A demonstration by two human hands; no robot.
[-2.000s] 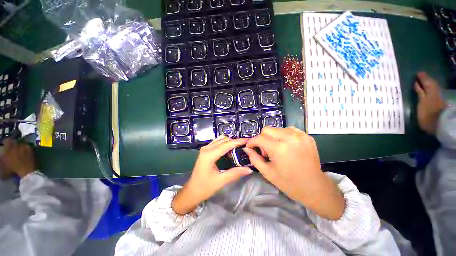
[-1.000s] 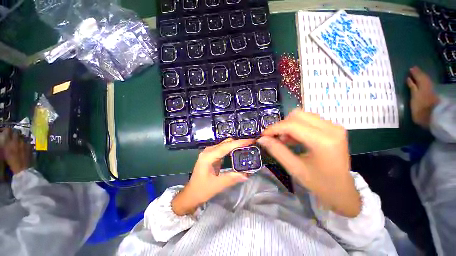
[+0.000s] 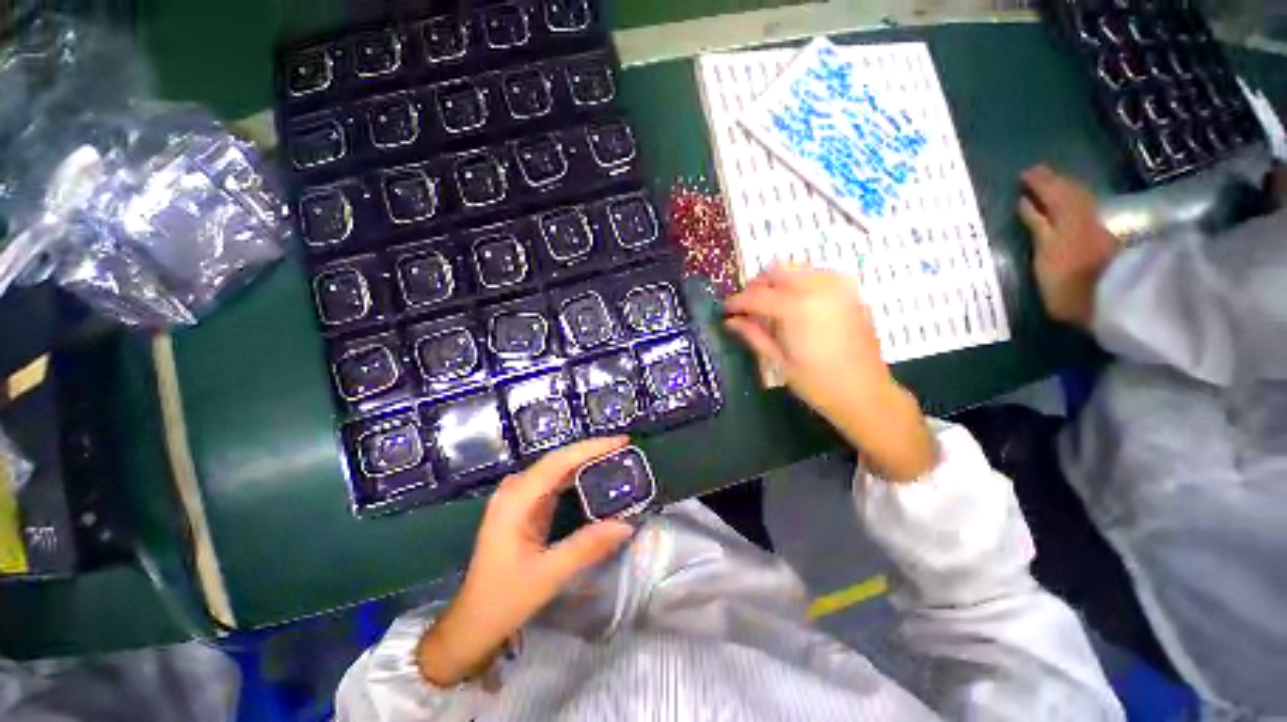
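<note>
My left hand (image 3: 515, 557) holds a black watch case (image 3: 615, 482) with a pale shiny rim between thumb and fingers, just below the tray's near edge. My right hand (image 3: 805, 339) is over the bench between the red bits and the white sheet, its thumb and forefinger close together. Whether anything tiny is pinched there cannot be told. The black blister tray (image 3: 473, 437) holds rows of cases; one pocket in the nearest row is empty. Small red parts (image 3: 702, 237) lie in a loose pile right of the tray.
A white sheet (image 3: 974, 303) with dark marks bears a tilted white card with blue bits (image 3: 847, 130). Crumpled clear bags (image 3: 170, 212) and a black box (image 3: 64, 466) are at left. A neighbour's hand (image 3: 1068, 247) and another black tray (image 3: 1164, 99) are at right.
The view has shifted right. My right hand has moved away from the case toward the red pile and white sheet. My left hand keeps hold of the case.
</note>
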